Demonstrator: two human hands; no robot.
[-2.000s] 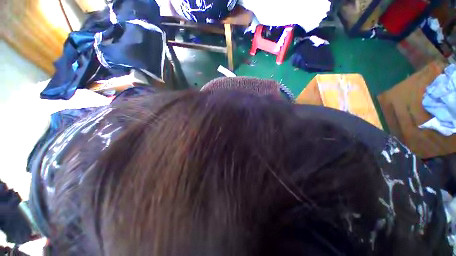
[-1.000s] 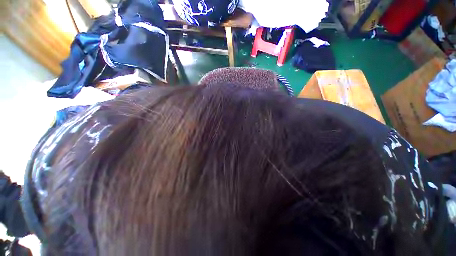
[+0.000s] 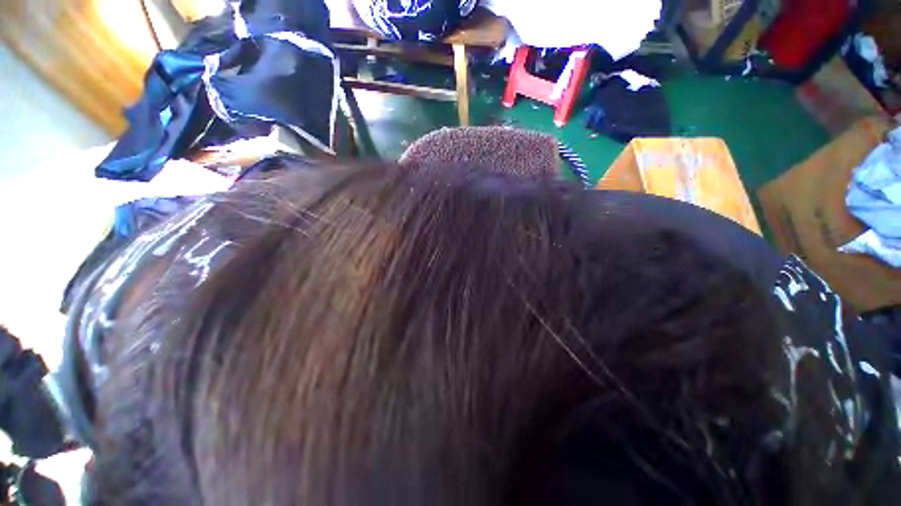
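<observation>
Neither of my hands is in the picture. My hair and the shoulders of my black top with white print fill the middle and bottom and hide whatever lies there. A brown padded seat [image 3: 484,150] with a striped edge shows directly beyond my hair. A heap of navy-black garment pieces [image 3: 272,84] with thin white trim [image 3: 212,89] lies at the upper left. More dark cloth [image 3: 25,395] shows at the left edge, beside a very bright white surface [image 3: 59,247].
A yellow-tan wooden block [image 3: 692,173], a cardboard carton [image 3: 815,217] and light blue cloth [image 3: 879,198] stand right. A red stool [image 3: 548,87], dark bundle [image 3: 629,107], white cloth [image 3: 583,22] and wooden bench [image 3: 461,79] are at the top. Another person's printed top [image 3: 415,15] shows there.
The view has shifted slightly, so the stool, wooden block and seat sit a little further right. The dark heap stays in place among its surroundings. No object has visibly been moved.
</observation>
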